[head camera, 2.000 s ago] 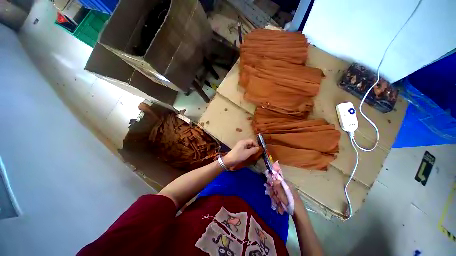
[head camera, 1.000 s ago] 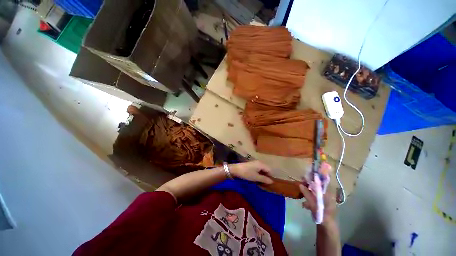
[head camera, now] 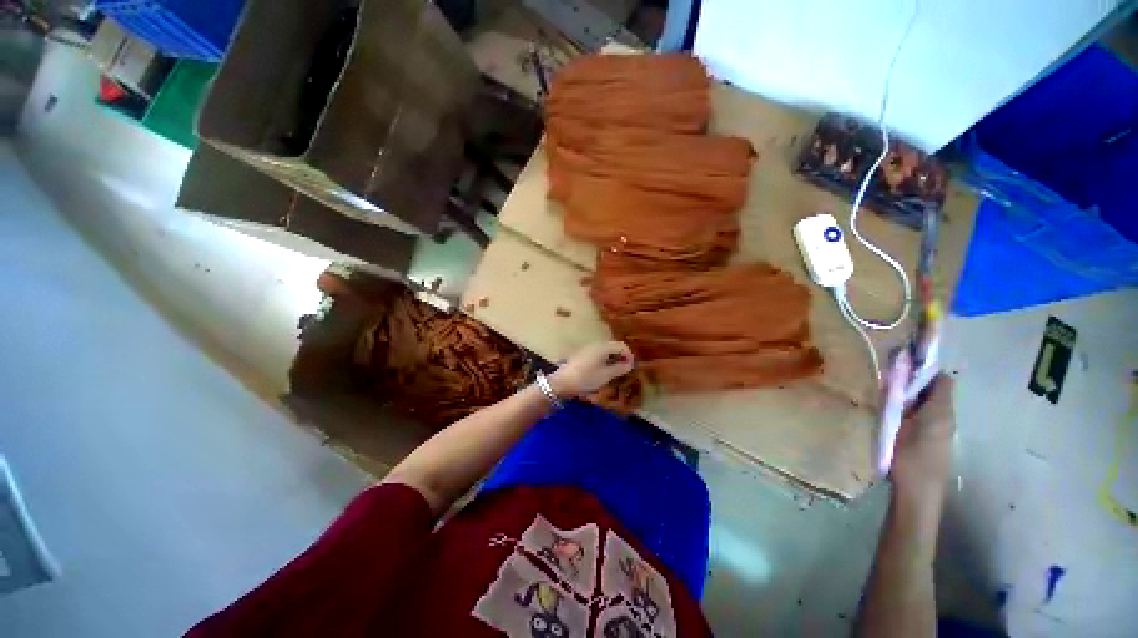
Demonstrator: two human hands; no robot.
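Observation:
My left hand (head camera: 597,370) is at the near edge of the cardboard-covered table, its fingers closed on a rust-brown fabric strip (head camera: 620,393) that hangs below them. My right hand (head camera: 921,418) is out past the table's right side. It holds scissors (head camera: 928,280) with pink-white cloth on the handles, blades pointing away from me. Stacks of rust-brown strips (head camera: 655,187) lie in overlapping rows on the cardboard cover (head camera: 524,280). A crumpled heap of strips (head camera: 431,355) fills the low carton (head camera: 327,399) left of my lap.
A white controller (head camera: 824,249) with a cord lies right of the stacks. A dark tray of brown bits (head camera: 871,165) is at the far edge, by a white panel (head camera: 861,62). A tall open carton (head camera: 412,119) stands at the far left, with small offcuts scattered on the cardboard.
My right hand with the scissors has moved right, away from the stacks and my left hand. My left hand was holding a strip across to the right hand and is now back left at the table edge.

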